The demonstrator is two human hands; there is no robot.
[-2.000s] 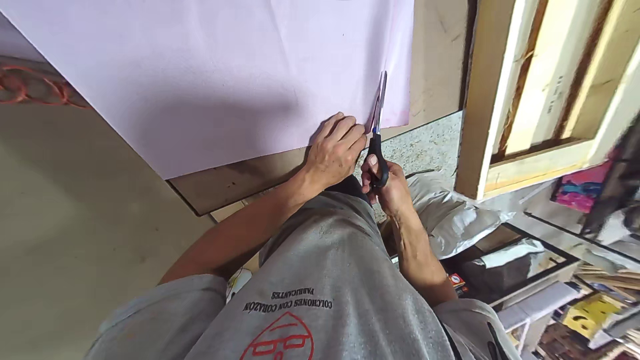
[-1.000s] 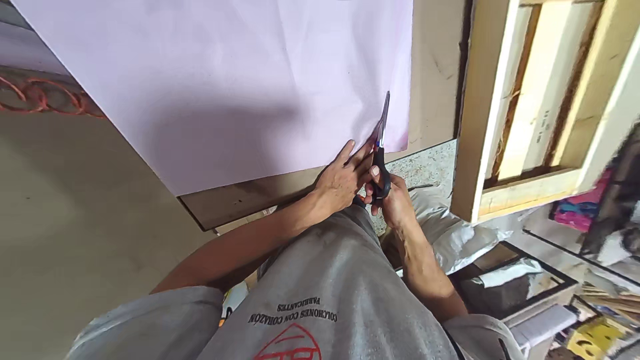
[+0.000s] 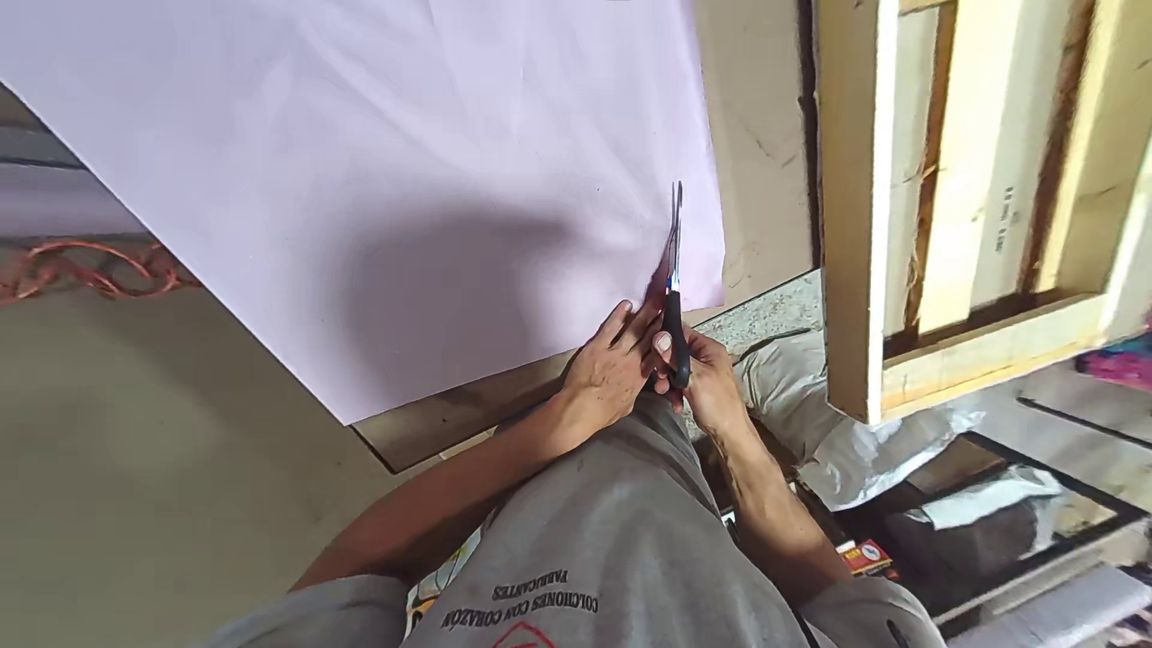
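Note:
Black-handled scissors (image 3: 676, 306) are in my right hand (image 3: 711, 378), their blades pointing away from me over the pale lilac sheet material (image 3: 504, 180) close to its right edge. The blades look only slightly apart. My left hand (image 3: 607, 373) lies at the sheet's near edge with its fingers spread, just left of the scissors and close to my right hand. Whether its fingertips pinch the sheet is hidden. Beneath the sheet is a brown board or tabletop (image 3: 756, 180), showing along the right side and the near edge.
A wooden frame with slats (image 3: 855, 225) stands at the right. Below it are a whitish plastic bag (image 3: 792, 387) and a dark-edged frame holding a dark item (image 3: 972, 540). Orange coiled material (image 3: 99, 270) lies at the left, above the floor (image 3: 153, 468).
The scissors stay in my right hand, near the sheet's right edge. My left hand's fingers, bent two seconds ago, are now more spread.

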